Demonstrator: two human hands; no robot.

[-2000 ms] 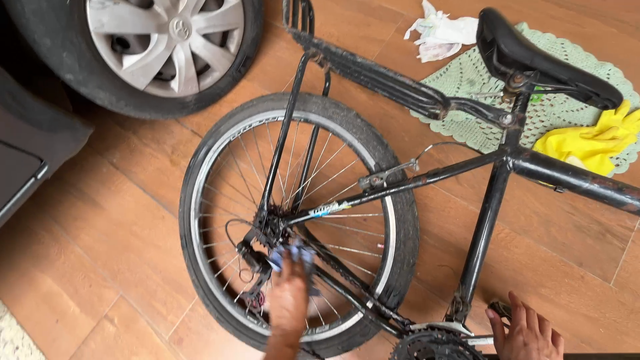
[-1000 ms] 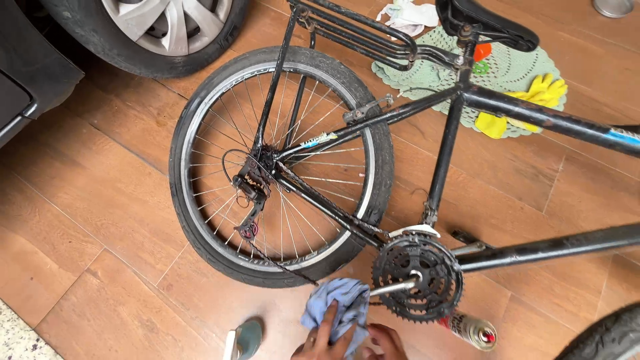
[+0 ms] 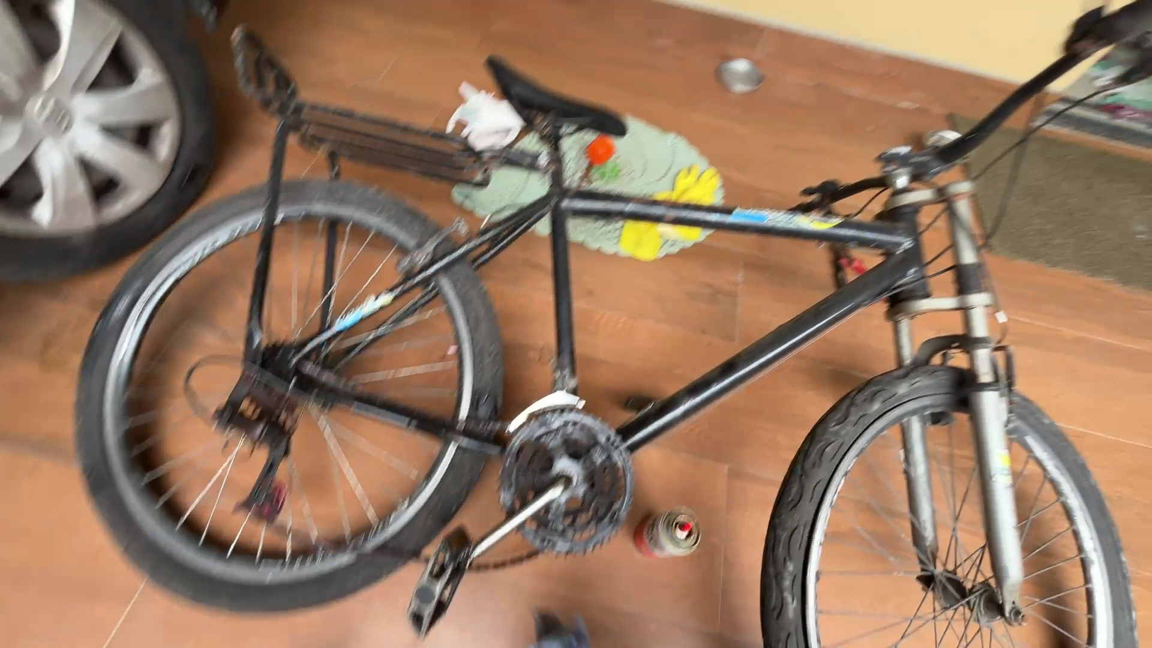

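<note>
Neither my left hand nor my right hand shows in the head view. A black bicycle frame (image 3: 765, 354) stands across the view, with its rear wheel (image 3: 481, 360) at the left and its front wheel (image 3: 796, 504) at the lower right. The chainring (image 3: 517, 468) and a pedal (image 3: 438, 585) are at the lower middle. The rear derailleur (image 3: 270, 468) hangs by the rear hub. A spray can (image 3: 670, 533) with a red nozzle is right of the chainring. At the bottom edge, a blurred dark bluish thing (image 3: 560, 632) is partly cut off.
A green crocheted mat (image 3: 594, 236) lies behind the bicycle, bearing yellow gloves (image 3: 641, 239) and an orange object (image 3: 600, 149). A crumpled white cloth (image 3: 486, 119) is beside it. A car wheel (image 3: 193, 171) is at upper left, a round metal lid or dish (image 3: 740, 76) near the wall, a doormat (image 3: 1071, 202) at right.
My hands and the blue cloth, seen near the pedal one second ago, are out of sight. The view has shifted right and now takes in the handlebar and front wheel.
</note>
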